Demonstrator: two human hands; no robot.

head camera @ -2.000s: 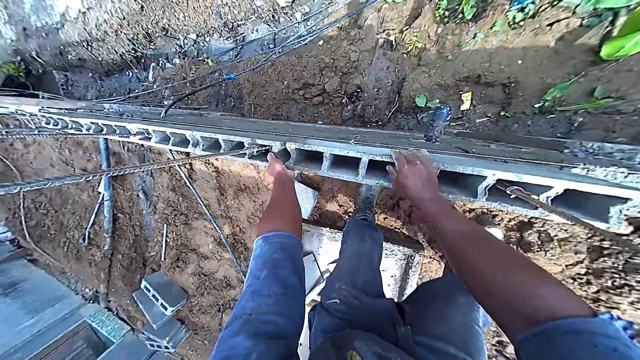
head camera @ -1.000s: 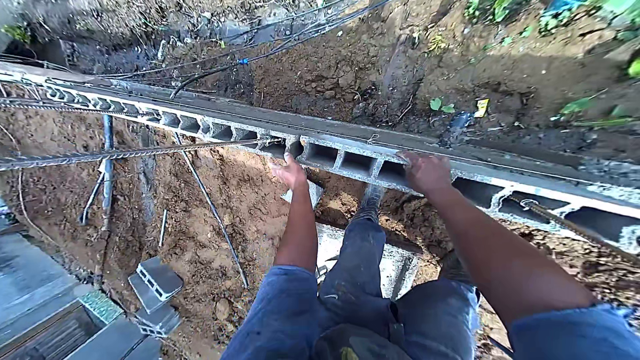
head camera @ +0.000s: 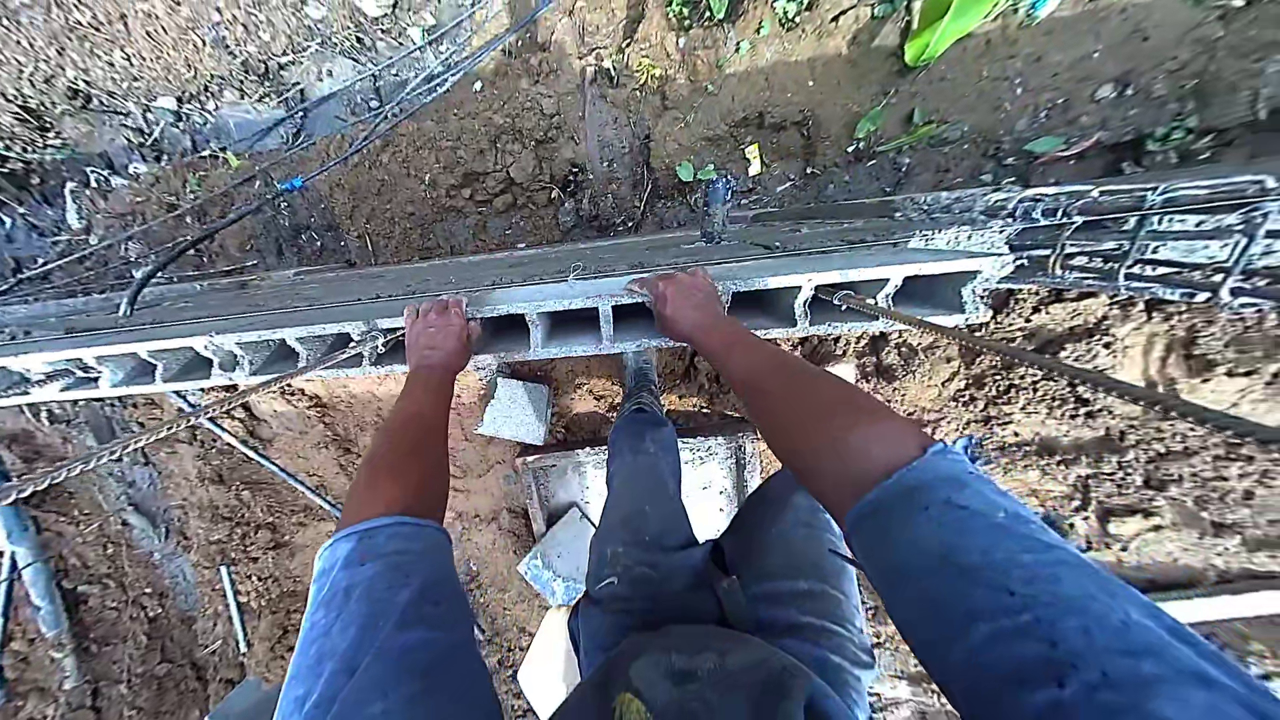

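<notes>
A row of hollow concrete blocks (head camera: pixel 570 328) runs across the view as the top course of a wall. My left hand (head camera: pixel 438 338) lies over its near top edge, fingers on the far side of the rim and close to a ribbed steel bar (head camera: pixel 230 400). Further right, my right hand (head camera: pixel 684 304) rests on the same course with its fingers curled over the face shell; whether it grips cannot be told. A thin string line (head camera: pixel 575 272) stretches along the blocks beyond both hands. Another steel bar (head camera: pixel 1050 375) rises from a cell right of my right hand.
Tied rebar (head camera: pixel 1140 235) extends from the wall's right end. Below are a concrete slab (head camera: pixel 710 480), broken block pieces (head camera: pixel 518 410) and a thin metal rod (head camera: pixel 270 465) on muddy soil. Dark cables (head camera: pixel 370 130) cross the upper left, and a short pipe (head camera: pixel 716 208) stands behind the wall.
The view has shifted right, showing the tied rebar at the wall's end. My left hand, lower against the block edge one second ago, now lies over the top edge.
</notes>
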